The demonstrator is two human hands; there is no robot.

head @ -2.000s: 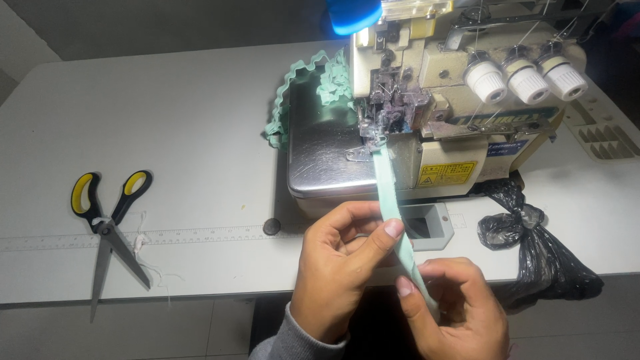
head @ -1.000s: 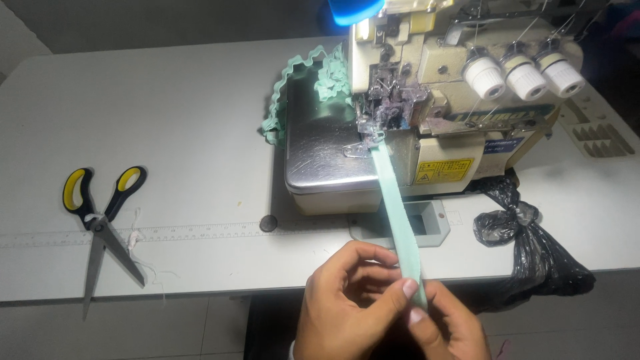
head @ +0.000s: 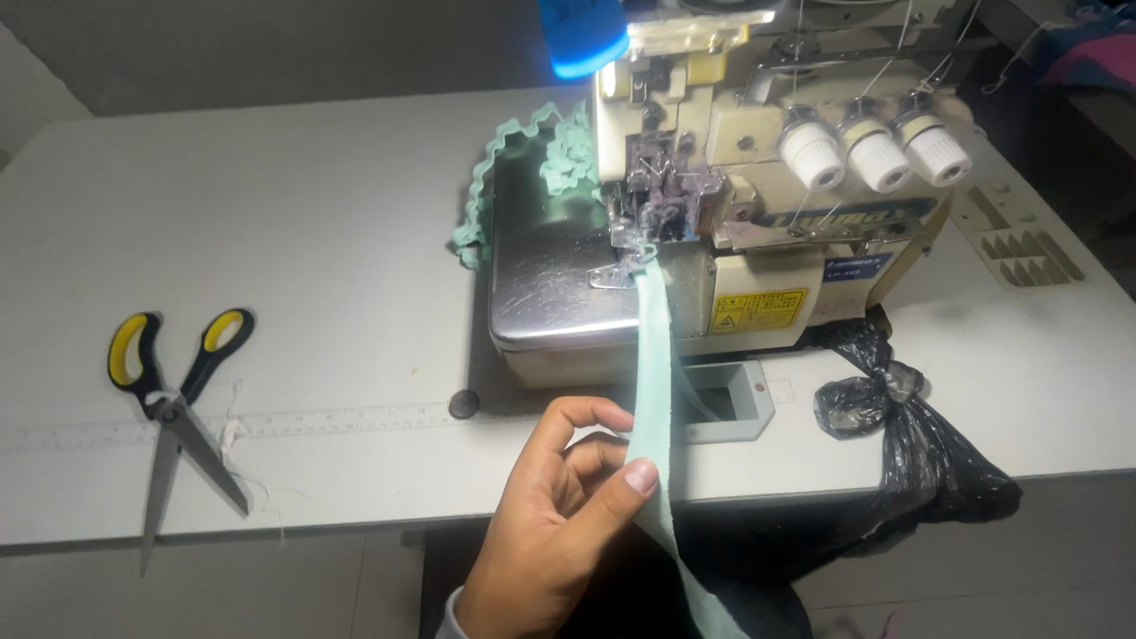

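A mint-green fabric strip [head: 655, 355] runs from the presser foot area of an overlock sewing machine [head: 674, 177] down past the table's front edge. My left hand [head: 568, 515] pinches the strip between thumb and fingers, just in front of the machine. The strip's lower part hangs out of the bottom of the view. My right hand is out of view. Behind the machine's shiny metal cloth plate [head: 550, 293], a wavy, gathered mint-green band [head: 568, 155] lies bunched, trailing down the plate's left side.
Open scissors [head: 173, 408] with black and yellow handles lie on the white table [head: 311, 222] at left, blades over the front edge, beside thread scraps [head: 232, 435]. A printed ruler scale and a dark round disc [head: 463, 405] are nearby. A knotted black plastic bag [head: 923, 444] hangs at right.
My right hand, on the strip beside my left hand in both earlier frames, has left the view. My left hand has moved up the strip since one second ago.
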